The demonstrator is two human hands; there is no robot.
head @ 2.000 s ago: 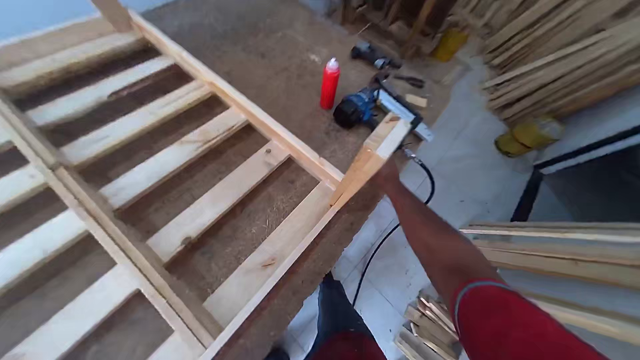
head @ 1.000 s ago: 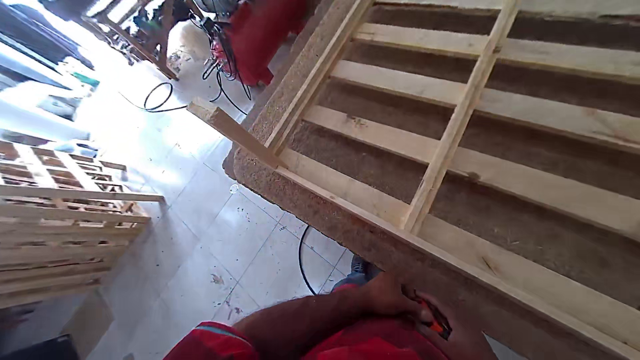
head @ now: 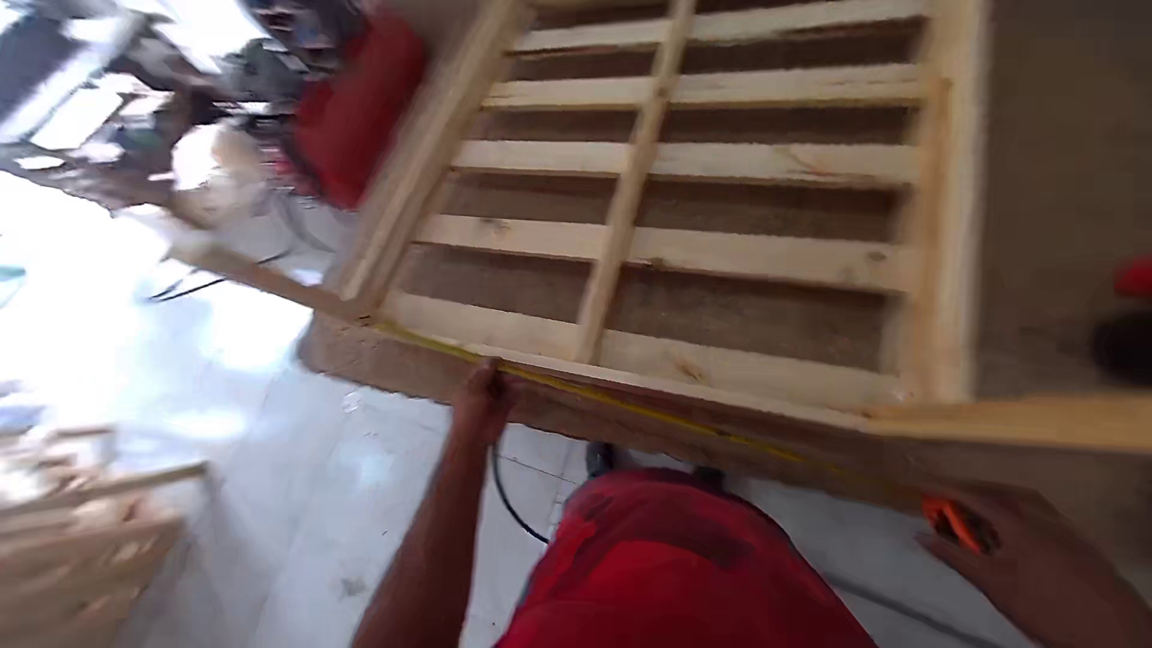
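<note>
A slatted wooden frame (head: 738, 378) lies on a worktable, with a post sticking out at each near corner. A yellow tape measure blade (head: 621, 404) stretches along its near edge, from the left corner toward the right. My left hand (head: 486, 396) holds the blade near the left part of that edge, fingers closed on it. At the lower right my right hand (head: 1008, 531) grips the orange tape measure case (head: 958, 525), slightly away from the frame's near edge.
The left post (head: 270, 281) juts out past the worktable's edge (head: 378, 360). Stacked wood (head: 90, 549) stands on the floor at lower left. A red object (head: 360, 108), blurred, is beyond the table at upper left. A black hose (head: 508, 504) crosses the floor near my feet.
The tape measure, in hand near my body one second ago, is now drawn out along the frame's near edge. My left hand has come to that edge. The view has swung considerably.
</note>
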